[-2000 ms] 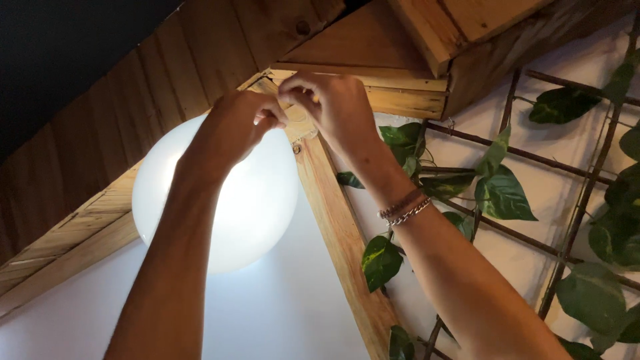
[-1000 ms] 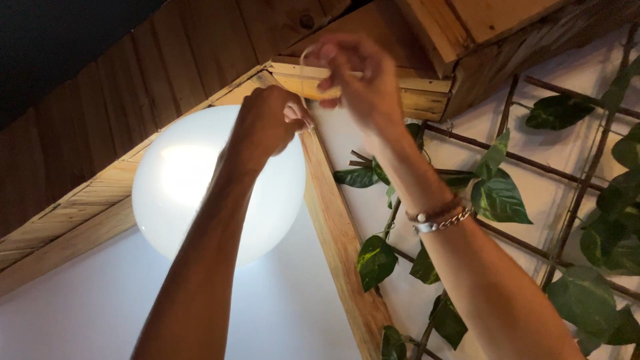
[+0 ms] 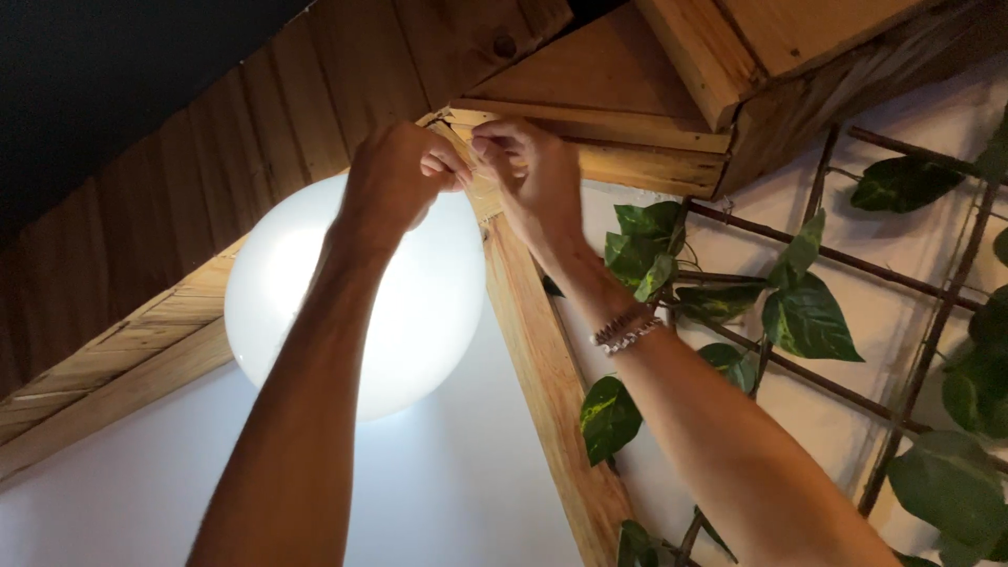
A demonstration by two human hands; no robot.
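Both my hands are raised near the wooden corner, with a thin pale string (image 3: pixel 479 189) between their fingertips. My left hand (image 3: pixel 402 173) pinches one part of it, in front of the upper right edge of a glowing white globe lamp (image 3: pixel 425 315). Just to the right, my right hand (image 3: pixel 531 173) has thumb and forefinger pinched together; the string seems to run to them, though it is too fine to follow fully. Beaded and metal bracelets (image 3: pixel 626 331) circle my right wrist.
Wooden boards (image 3: pixel 236 150) slope across the upper left, and a wooden beam (image 3: pixel 543 370) runs down behind my right hand. On the right wall, a lattice of dark sticks (image 3: pixel 827 252) carries leafy vines (image 3: pixel 811 315). Wooden boxing (image 3: pixel 677 71) juts out above.
My right hand was raised higher with its fingers spread and a loop of string showing a second ago; now its fingertips are pinched close to my left hand.
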